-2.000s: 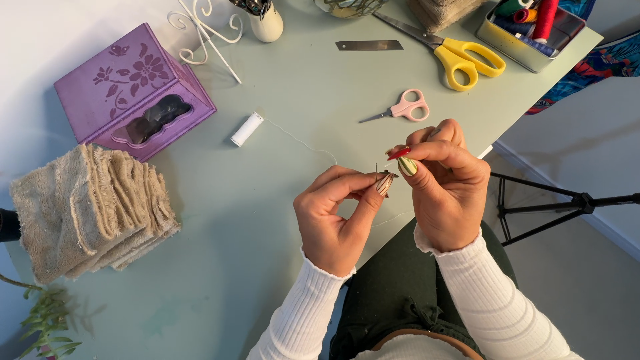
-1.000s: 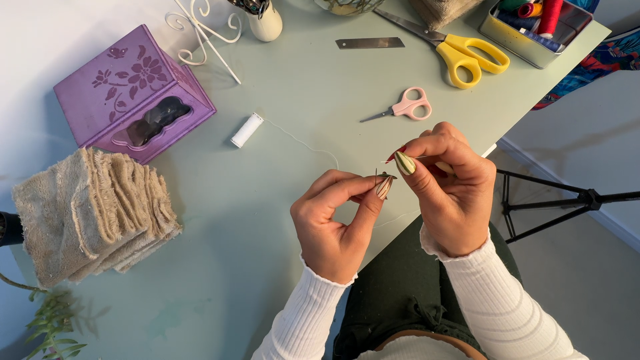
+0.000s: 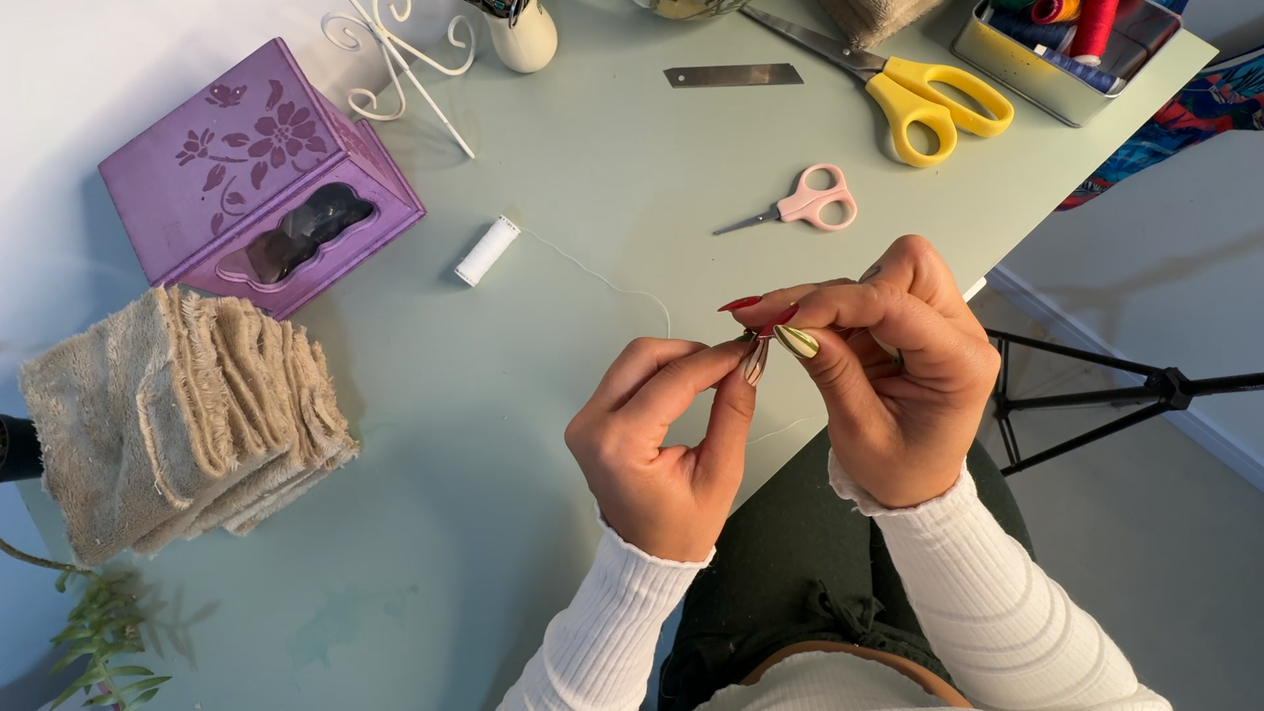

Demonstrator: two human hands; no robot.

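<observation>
My left hand point(image 3: 671, 434) is pinched at thumb and index finger, in front of me near the table's edge. The fingertips of my right hand point(image 3: 889, 365) meet it from the right, also pinched. What lies between the fingertips is too small and too covered to make out now. White thread point(image 3: 622, 288) runs from a white spool point(image 3: 488, 251) across the table toward my hands, and a loose strand shows below them. Pink-handled small scissors point(image 3: 812, 205) lie above my hands.
Yellow-handled scissors point(image 3: 918, 104), a metal blade point(image 3: 734, 75) and a tin point(image 3: 1047, 81) of thread spools lie at the back. A purple box point(image 3: 237, 148) and folded beige cloths point(image 3: 188, 415) stand at left. A black tripod point(image 3: 1165, 388) is right of the table.
My hands have come together at the fingertips; a second ago a small gap parted them. The thin needle-like piece that stood up at my left fingertips earlier is now hidden.
</observation>
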